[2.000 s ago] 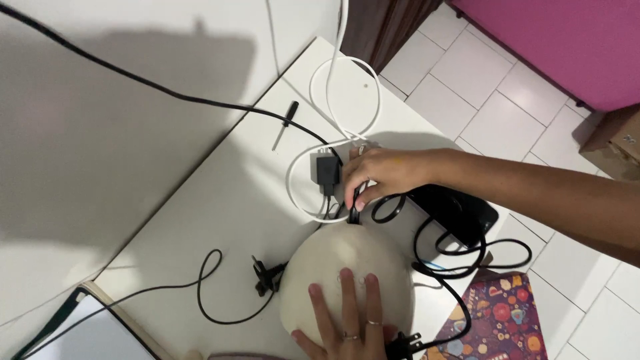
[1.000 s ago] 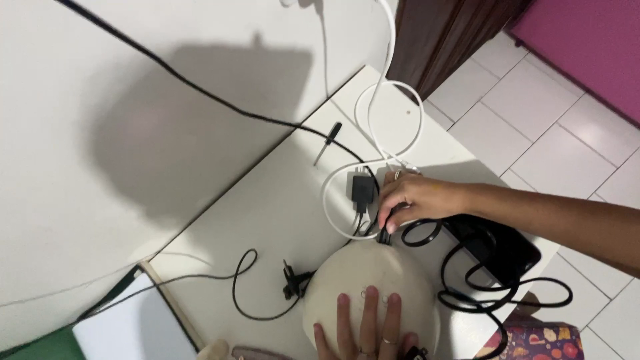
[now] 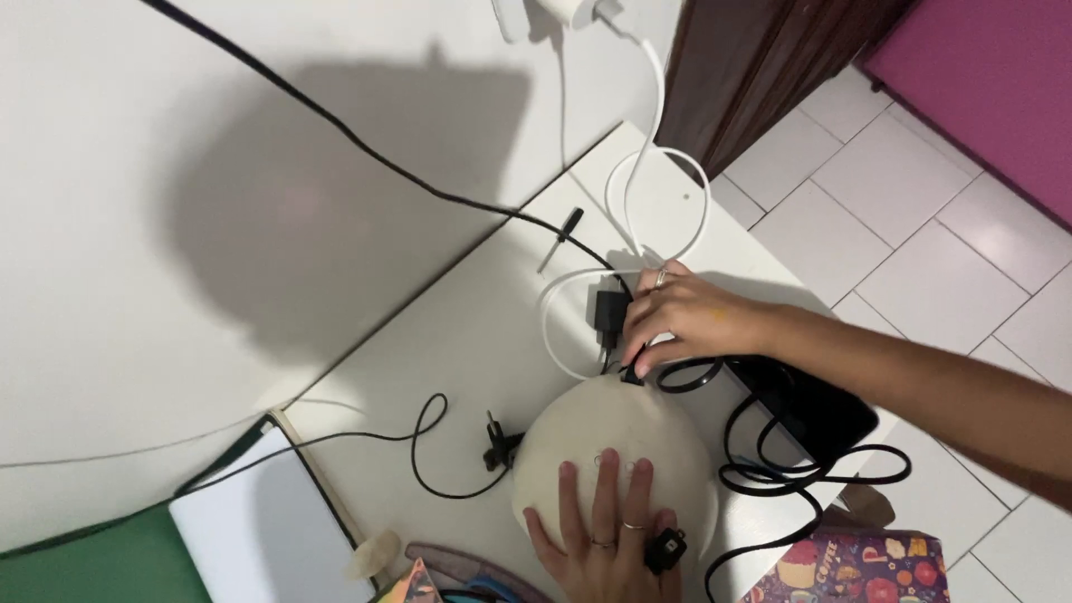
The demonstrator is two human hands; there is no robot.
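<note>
My left hand (image 3: 607,536) lies spread on a round off-white device (image 3: 553,435), holding it against the table. A small black plug (image 3: 666,550) sits by that hand's thumb side; whether it is gripped is unclear. With bent fingers and thumb, my right hand (image 3: 682,318) pinches a black cable connector (image 3: 634,373) at the device's far edge. How deep the connector sits is hidden. Just left of these fingers is a black charger (image 3: 611,311). Another black plug (image 3: 496,444) on a thin cord touches or nearly touches the device's left side.
A white cable (image 3: 708,201) loops across the white table (image 3: 368,381). Near the wall is a small screwdriver (image 3: 569,224). Under my right forearm are a black phone (image 3: 825,414) and coiled black cable (image 3: 729,477). An open notebook (image 3: 276,519) and a patterned pouch (image 3: 879,565) border the bottom.
Both hands stay on the device and at its far-edge connector. The black plug by my left thumb shows more fully than one second ago. The view has shifted a little.
</note>
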